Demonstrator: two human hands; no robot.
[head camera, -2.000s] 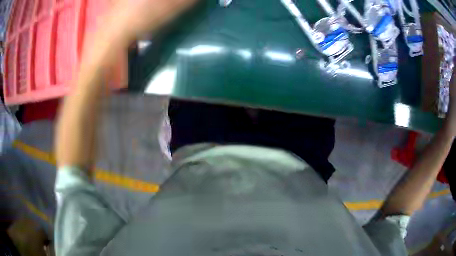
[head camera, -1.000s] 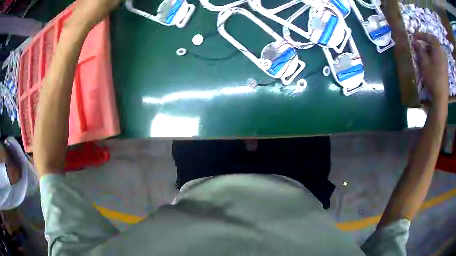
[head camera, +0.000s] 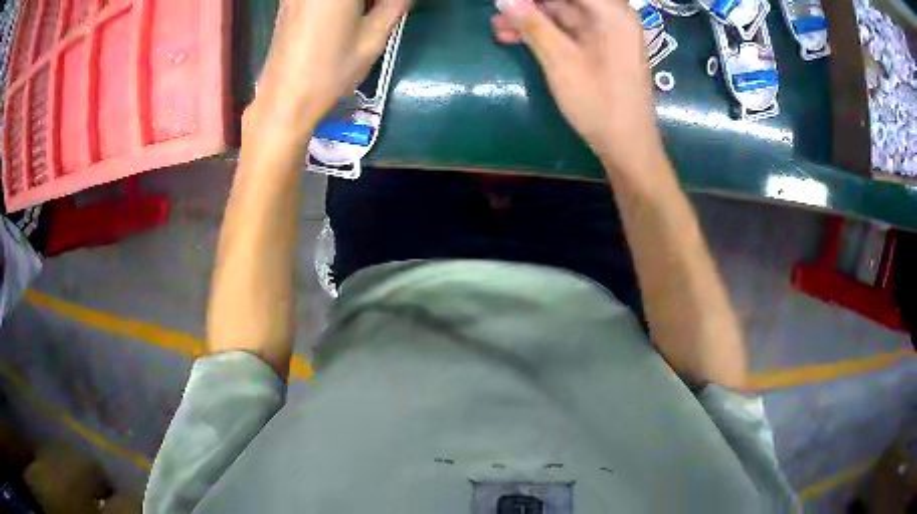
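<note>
A white loop-frame housing (head camera: 344, 133) with a blue band is under my left wrist, its wide end at the bench's front edge. Its loop runs up beside my left hand (head camera: 347, 40), whose thumb is against it; the other fingertips are hidden or cut off at the top edge. My right hand (head camera: 578, 60) is to the right of it, blurred, thumb and finger pinched on a small white part (head camera: 516, 6) at the top edge. The two hands are apart.
More blue-banded housings (head camera: 749, 75) lie at the upper right, with small pale rings (head camera: 664, 80) near them. A cardboard box (head camera: 851, 90) of small white-purple parts (head camera: 893, 100) is at the right edge. A pink tray (head camera: 181, 85) is at the left. Red supports (head camera: 850, 286) stand below.
My right hand has come back from the parts box to the middle with a small white part. My left hand and a housing have moved towards me at the bench edge. The view has shifted.
</note>
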